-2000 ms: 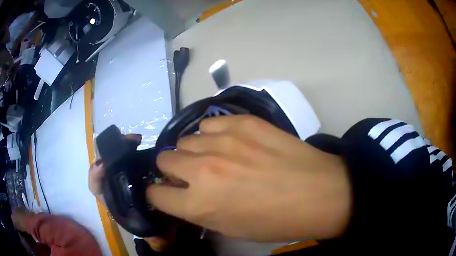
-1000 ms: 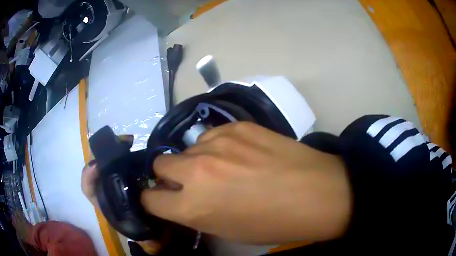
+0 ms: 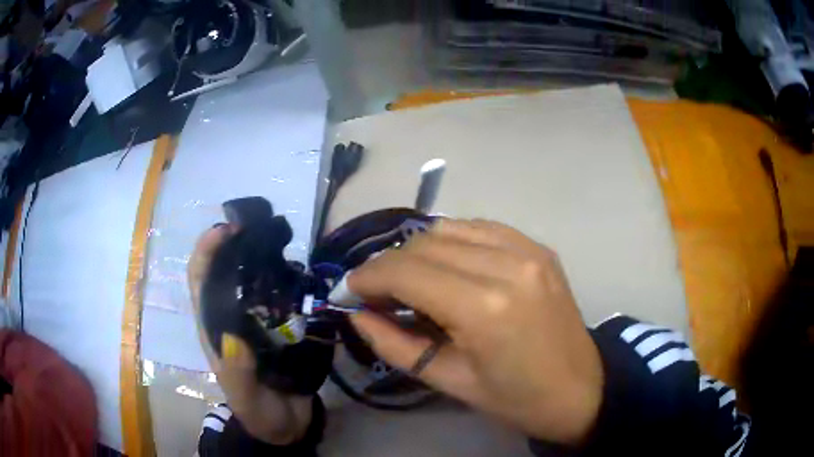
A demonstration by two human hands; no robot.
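My left hand [image 3: 254, 397] holds the black head shell [image 3: 241, 286] by its rim, with its open side turned right. A yellow piece [image 3: 290, 328] shows inside it. A small white connector [image 3: 311, 304] is at the shell's open side, with thin red and blue wires running to my right fingertips. My right hand [image 3: 500, 321] pinches these wires; a thin dark stick [image 3: 427, 357] shows by its fingers. The black camera body [image 3: 375, 228] lies behind and under my right hand, mostly hidden. Whether the connector is seated cannot be told.
A flat white antenna [image 3: 431, 186] stands up behind the body on the beige mat [image 3: 553, 170]. A black forked cable [image 3: 344, 165] lies at the mat's left edge. Plastic-covered white sheets [image 3: 241, 143] are at left. A person's red sleeve [image 3: 45, 397] is at lower left.
The view has tilted up, showing more of the bench behind. My right hand has drawn back from the shell's inside, exposing the white connector and wires. The shell is turned more open towards me.
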